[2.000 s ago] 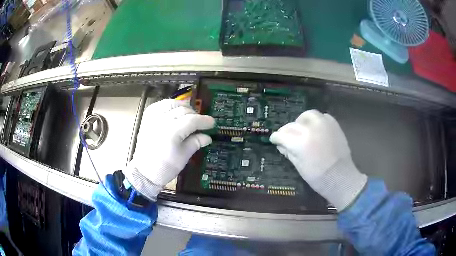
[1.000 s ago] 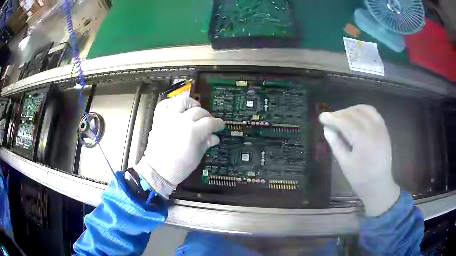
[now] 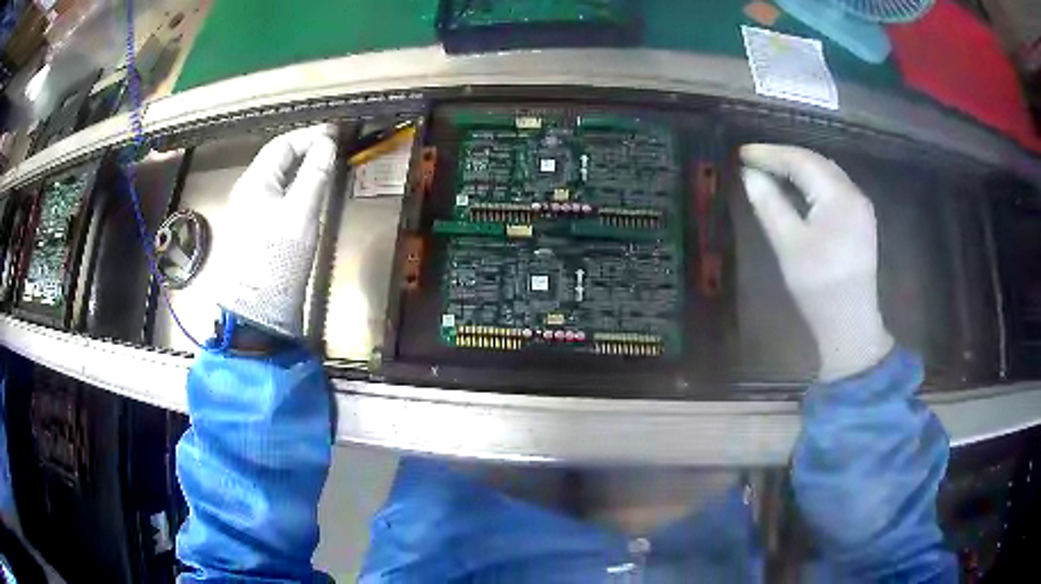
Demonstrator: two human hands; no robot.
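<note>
Two green circuit boards, an upper one (image 3: 571, 171) and a lower one (image 3: 565, 291), lie in a black carrier (image 3: 548, 371) with orange-brown clips at both sides. My left hand (image 3: 285, 222), in a white glove, is over the line to the left of the carrier. Its fingertips are close together and no part shows in them. My right hand (image 3: 822, 245), also in a white glove, is just right of the carrier. Its thumb and finger are a little apart and empty. Neither hand touches the boards.
A black parts tray (image 3: 537, 34) is cut off at the top edge on the green mat (image 3: 308, 46). A paper label (image 3: 790, 66), a fan (image 3: 850, 23) and a red sheet (image 3: 959, 69) are at upper right. Another board (image 3: 55, 245) and a handwheel (image 3: 183, 249) are left. A yellow-tipped pen (image 3: 382, 145) lies beside the carrier.
My right hand first moved off the boards to the carrier's right. My left hand has since left the board edge and moved left. The view has tilted down, so the line sits higher.
</note>
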